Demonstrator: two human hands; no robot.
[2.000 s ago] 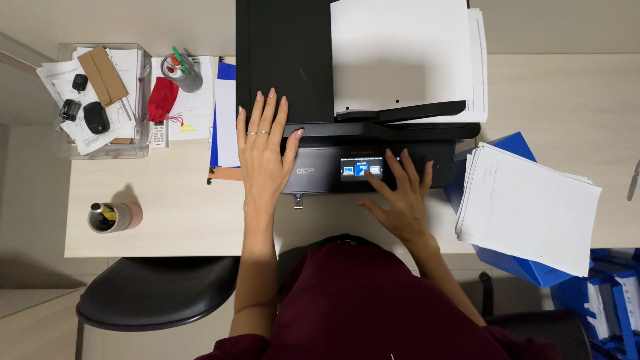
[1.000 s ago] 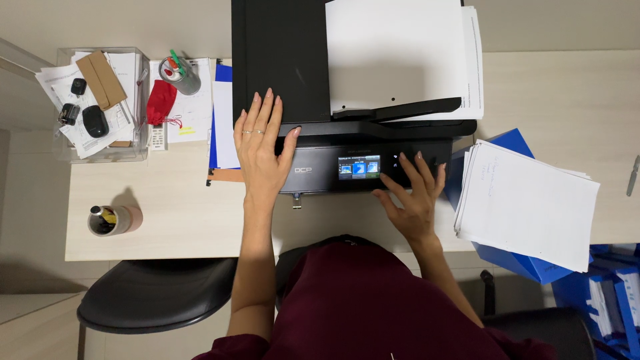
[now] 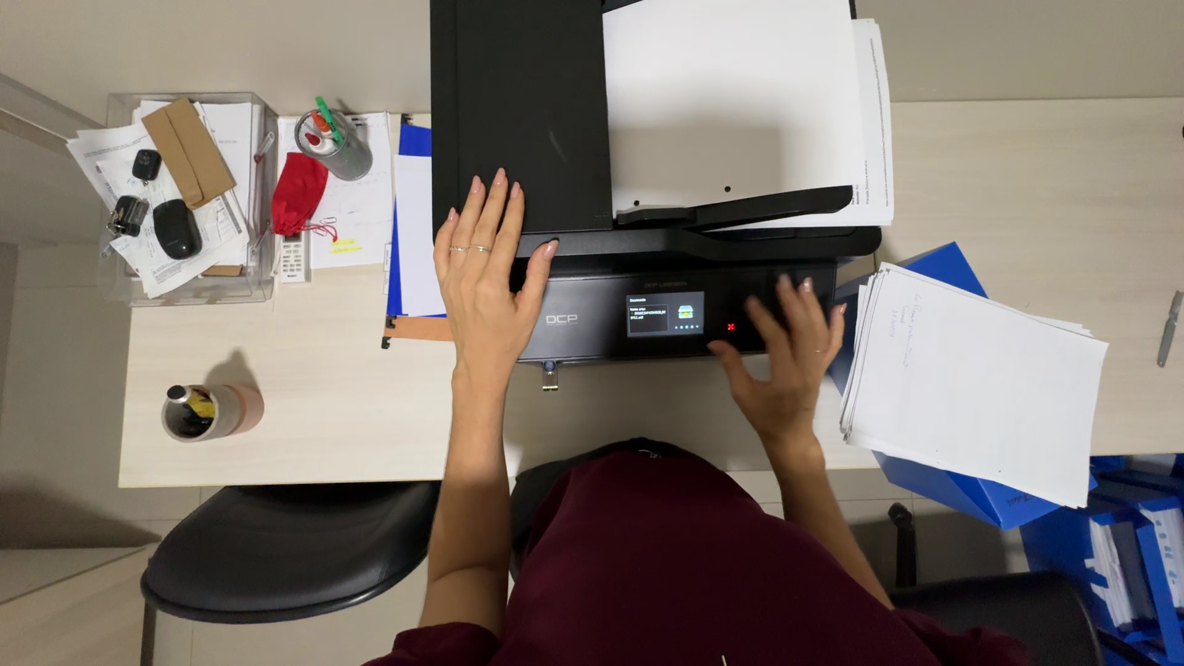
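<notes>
A black multifunction printer (image 3: pixel 518 120) stands on the desk with punched white paper (image 3: pixel 731 102) on its document feeder. My left hand (image 3: pixel 490 277) lies flat, fingers spread, on the left front of the printer's lid, holding nothing. Over the right end of the control panel (image 3: pixel 592 338) is my right hand (image 3: pixel 786 356), fingers apart and slightly blurred, empty; whether it touches the panel I cannot tell. Between the hands the small touchscreen (image 3: pixel 665 314) is lit, with a red lit mark (image 3: pixel 731 326) to its right. A USB stick (image 3: pixel 550 376) sticks out of the printer's front edge.
Right of the printer, a paper stack (image 3: pixel 980 379) rests on a blue box file (image 3: pixel 999 499). At left are a clear tray (image 3: pixel 264 231) of papers and keys, a mesh pen cup (image 3: pixel 347 157), a red pouch (image 3: pixel 299 191) and another pen holder (image 3: pixel 227 412). Black chairs (image 3: pixel 296 555) stand below.
The touchscreen's row of blue icons has given way to a dark screen with a small picture, and a red mark is lit. My right hand has moved right, off the touchscreen; my left hand stays put.
</notes>
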